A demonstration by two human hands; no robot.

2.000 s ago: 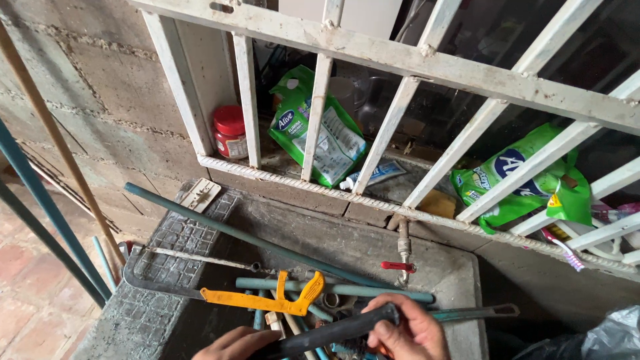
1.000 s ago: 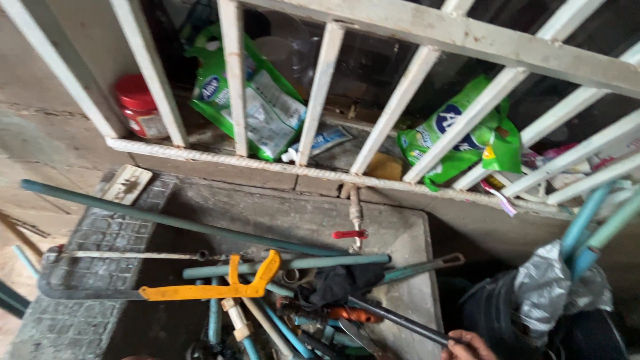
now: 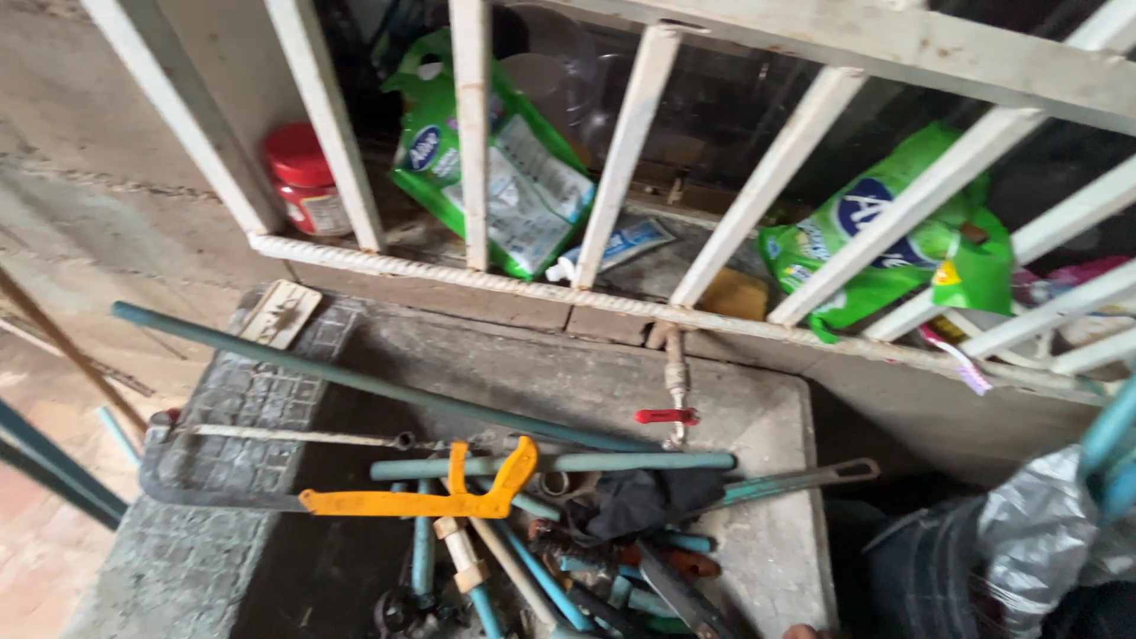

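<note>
Only a fingertip [image 3: 801,631] shows at the bottom edge, right of centre; which hand it belongs to and what it holds cannot be told. Left of it lies a dark flat blade-like tool [image 3: 679,590] in a concrete sink [image 3: 568,373]. A black cloth [image 3: 648,501] lies on the heap of blue-green pipe pieces [image 3: 423,550]. A hacksaw with an orange handle [image 3: 417,504] rests across the sink's left part, near a long blue-green pipe [image 3: 382,386] and a shorter one [image 3: 568,463]. The end of a teal-handled tool [image 3: 799,481] lies over the right rim.
White metal window bars [image 3: 621,160] stand behind the sink, with green detergent bags [image 3: 497,169], a red-lidded jar [image 3: 306,182] and a toothpaste tube [image 3: 621,248] behind them. A red-handled tap [image 3: 666,415] projects over the sink. A dark bucket [image 3: 923,559] with silvery plastic stands at right.
Two seconds ago both hands were in view around a dark rod-like object; one second ago one hand was at its end at lower right. Now that object is out of view and only a fingertip shows.
</note>
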